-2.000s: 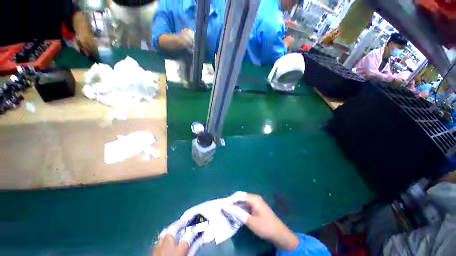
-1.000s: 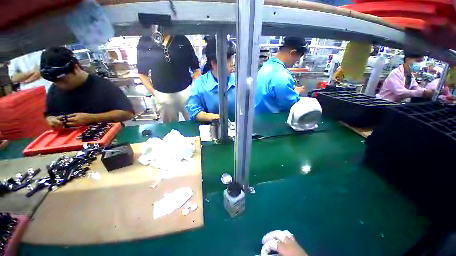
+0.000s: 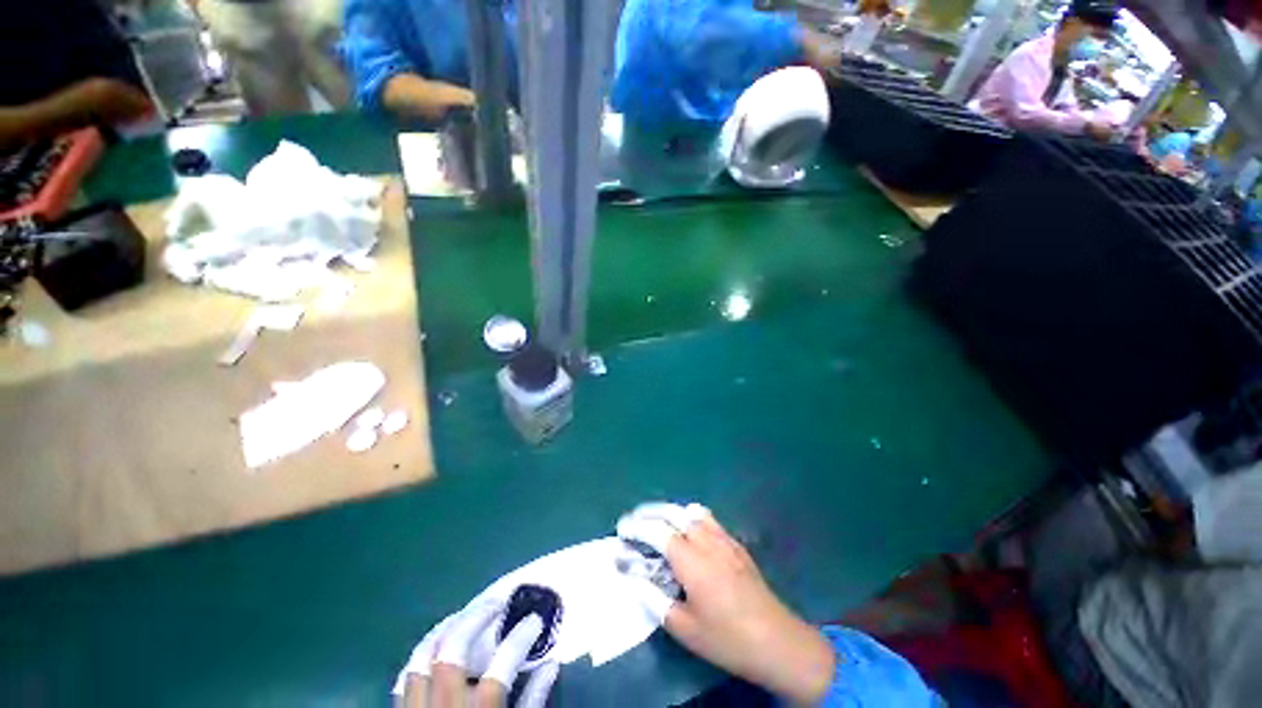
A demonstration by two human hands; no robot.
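Note:
A small black watch body (image 3: 532,617) lies over the white work sheet (image 3: 592,598) on the green bench at the bottom centre. My left hand (image 3: 478,661), with white finger cots, holds the watch body between its fingers and is cut off by the bottom edge. My right hand (image 3: 720,592) is at the sheet's right end. Its fingers are closed on a crumpled white wiping cloth (image 3: 662,526), a little apart from the watch body. The right fingertips are partly hidden by the cloth.
A solvent bottle (image 3: 536,397) stands beside the metal post (image 3: 562,180). Cardboard (image 3: 208,484) at left bears a cloth pile (image 3: 277,221), a cut-out sheet (image 3: 307,412) and a black box (image 3: 92,257). Black trays (image 3: 1080,291) stand at right, a white fan-like device (image 3: 778,127) behind. People sit beyond.
The view tilted up a second ago, showing only one hand, and has come back down. Both hands and the sheet show again. Compared with two seconds ago, the watch body shows more fully.

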